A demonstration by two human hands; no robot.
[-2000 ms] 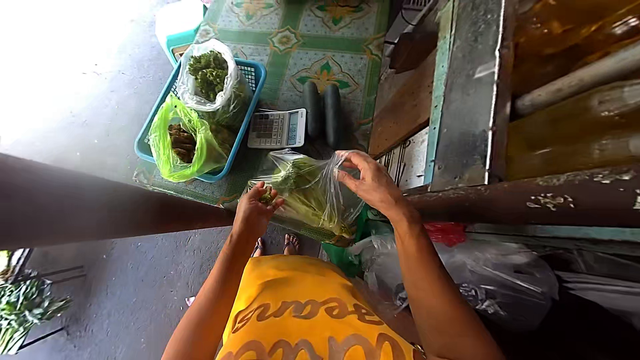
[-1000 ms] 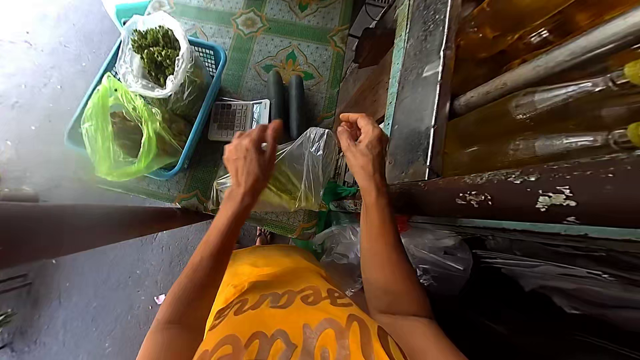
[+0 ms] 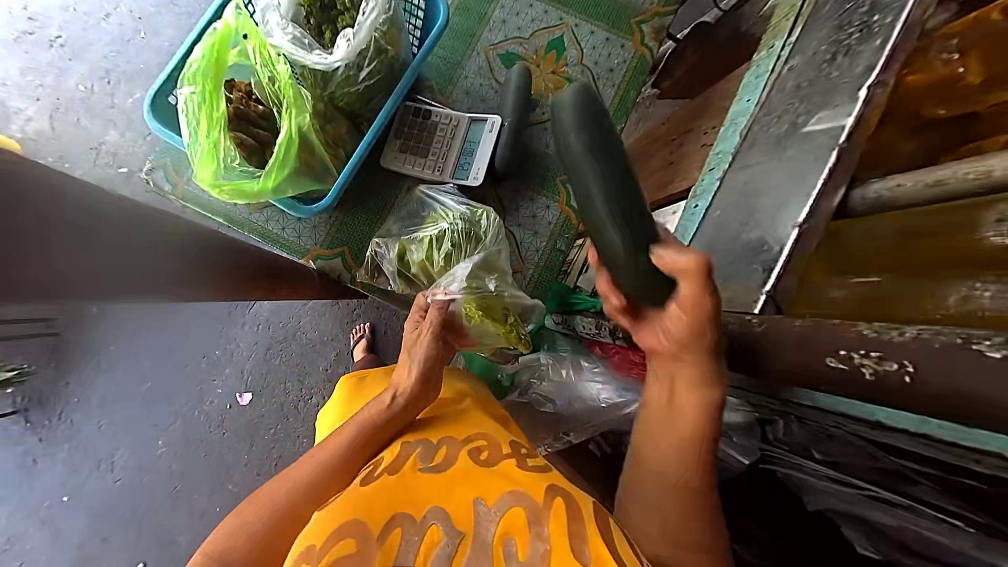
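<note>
My right hand [image 3: 665, 303] grips the lower end of a dark green cucumber [image 3: 602, 185], lifted and tilted above the table. My left hand [image 3: 429, 339] pinches the edge of a clear plastic bag [image 3: 465, 252], which holds green leafy vegetables and lies at the near edge of the table. A second dark green cucumber [image 3: 515, 118] rests on the patterned tablecloth [image 3: 472, 47], against the right side of a white calculator [image 3: 441, 142]. The calculator stands between that cucumber and the blue basket.
A blue plastic basket [image 3: 358, 161] at the upper left holds a light green plastic bag [image 3: 303, 134] with brown contents and a whitish bag [image 3: 346, 47] of greens. A brown post [image 3: 157, 236] crosses at left. Crumpled clear plastic [image 3: 567, 394] hangs below the table's right side.
My right hand has taken hold of one of the two cucumbers that lay side by side, and raised it. My left hand has closed on the bag of greens. The view has moved closer.
</note>
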